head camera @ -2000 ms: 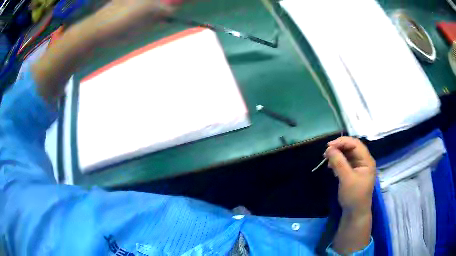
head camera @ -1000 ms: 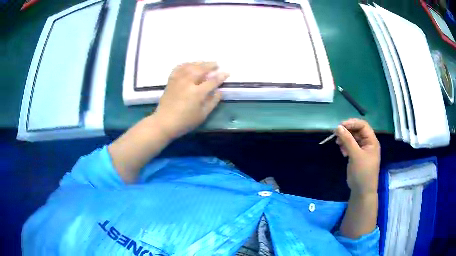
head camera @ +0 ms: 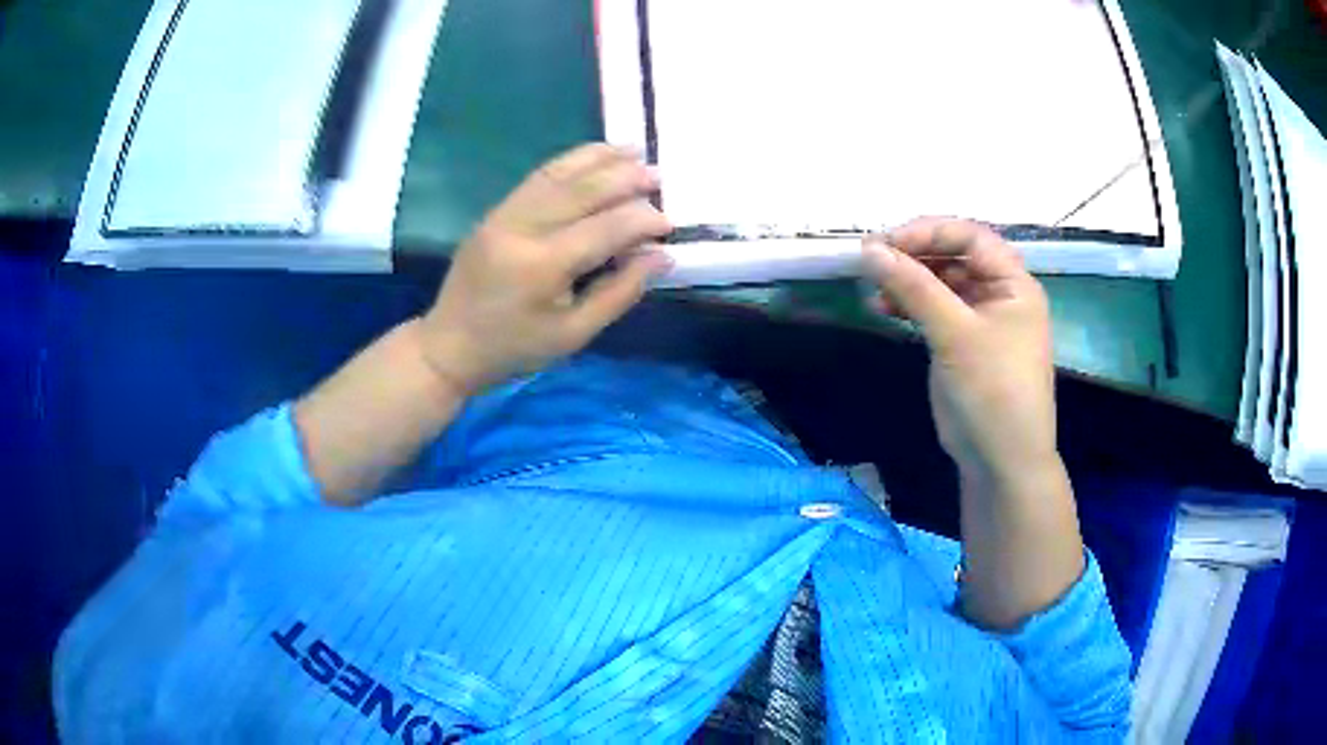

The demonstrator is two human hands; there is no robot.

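Observation:
A white panel with a thin black border (head camera: 888,117) lies flat on the green bench top in front of me. My left hand (head camera: 546,262) is at the panel's near left corner, fingertips on its edge; whether it pinches tape cannot be told. My right hand (head camera: 968,299) is at the near edge, thumb and forefinger pinched together. A thin line of tape (head camera: 1113,181) runs from near my right fingers up over the panel's right side. The tape between my hands is too fine to make out.
Another black-bordered white panel (head camera: 233,117) lies at the left. Stacked white sheets (head camera: 1292,277) stand at the right edge. A dark stick-like tool (head camera: 1169,332) lies right of the panel. A blue bin (head camera: 1263,640) with white sheets is at the lower right.
My right hand has moved from beyond the bench edge up and left to the panel's near edge. My left hand is now at the panel's left corner. The view has shifted.

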